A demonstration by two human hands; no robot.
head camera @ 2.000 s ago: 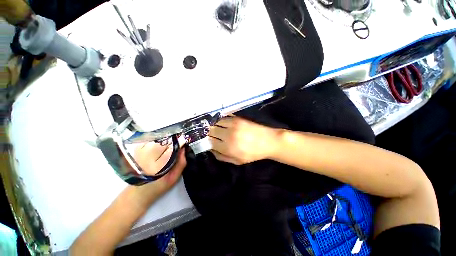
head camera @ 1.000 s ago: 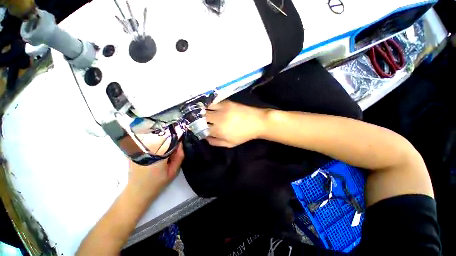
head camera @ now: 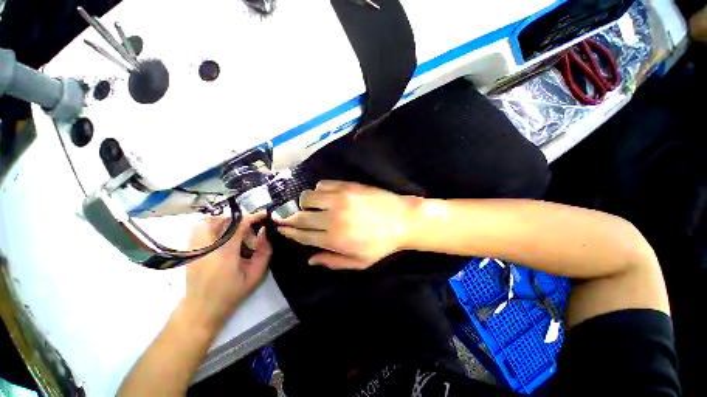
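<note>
A large black garment (head camera: 434, 147) lies under the front of the white sewing machine (head camera: 256, 101) and runs down toward my lap. My right hand (head camera: 349, 225) lies on the garment just right of the needle area, its fingertips pressing the cloth edge by the shiny metal parts (head camera: 260, 186). My left hand (head camera: 232, 260) is left of the needle area, thumb and fingers pinching the garment's edge. The curved finger guard (head camera: 147, 244) partly hides the left fingers. The needle itself cannot be made out.
A black strap (head camera: 380, 58) hangs over the machine head. Dark red scissors (head camera: 589, 71) lie on a clear plastic bag (head camera: 531, 108) at the upper right. A blue basket (head camera: 508, 326) with small white and black trims sits below my right forearm. A grey joint (head camera: 35, 85) is at upper left.
The view has shifted, so the machine sits further left and higher. My left hand has turned and its fingers show more. My right fingers have spread over the cloth, slightly away from the machine.
</note>
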